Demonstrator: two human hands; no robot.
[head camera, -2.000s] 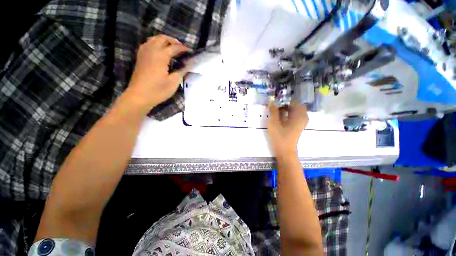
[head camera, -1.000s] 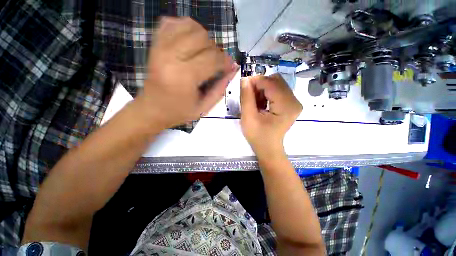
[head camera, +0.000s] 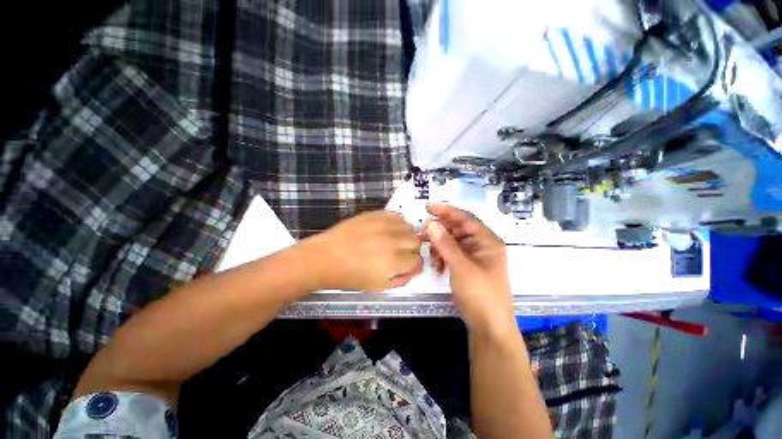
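Observation:
The plaid garment panel (head camera: 317, 111), dark with white check, lies left of the needle and spreads over the table's left side. Its right edge reaches the presser foot area (head camera: 420, 182). My left hand (head camera: 373, 250) is curled with its fingertips together, just in front of the foot. My right hand (head camera: 467, 253) meets it, thumb and forefinger close together at the left fingertips. Anything thin between the fingertips is too small to tell. The white sewing machine head (head camera: 514, 86) stands above and right of the hands.
The white table's ruler-marked front edge (head camera: 386, 307) runs below the hands. More plaid cloth (head camera: 574, 377) hangs at lower right over blue. A red bar (head camera: 664, 322) juts out at the right. Metal tension parts (head camera: 562, 201) sit right of the needle.
Both hands have come down toward the table's front edge, and their fingertips have met. The plaid beside the foot is now uncovered. The view has shifted, showing more of the machine head.

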